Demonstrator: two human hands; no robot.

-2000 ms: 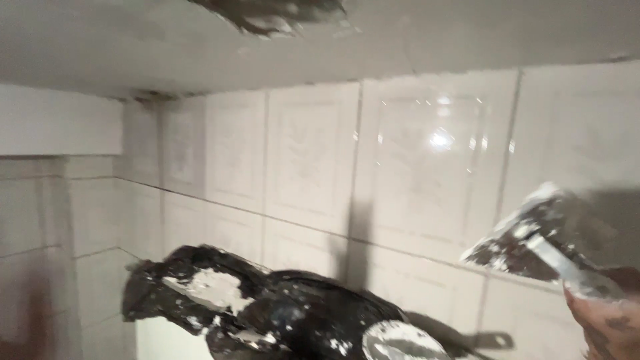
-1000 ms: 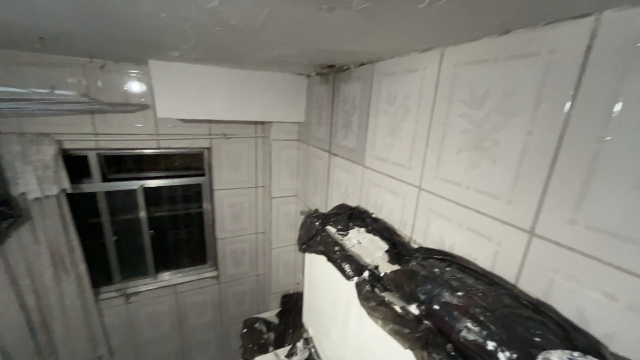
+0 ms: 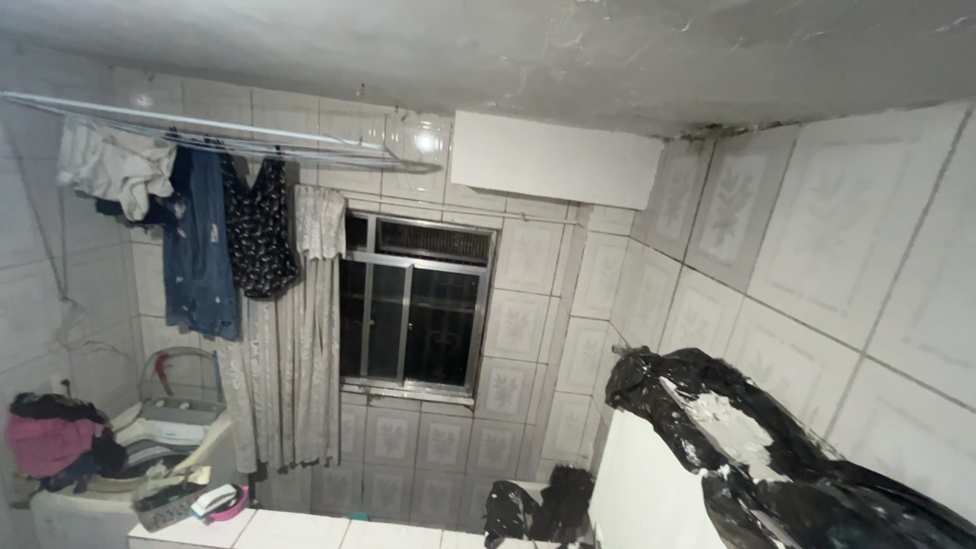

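Neither my left hand nor my right hand shows in the head view now, and no putty knife is visible. At the lower right, a black plastic sheet (image 3: 808, 499) spattered with white lies over the top of a white surface (image 3: 648, 488). White filler or plaster (image 3: 724, 427) is spread in a patch on the plastic. Above, the grey ceiling (image 3: 473, 53) has flaking spots, with a dark stain (image 3: 713, 131) where it meets the tiled wall (image 3: 831, 206).
Clothes hang from a ceiling drying rack (image 3: 305, 142) beside a curtain (image 3: 282, 381) and a window (image 3: 415, 305). A washing machine (image 3: 69, 526) with laundry stands lower left. A tiled ledge (image 3: 305, 530) holds baskets; black plastic (image 3: 511, 511) lies at its right.
The view has swung far to the left. Two seconds ago a hand with a white-smeared putty knife showed at the right; it is out of view now.
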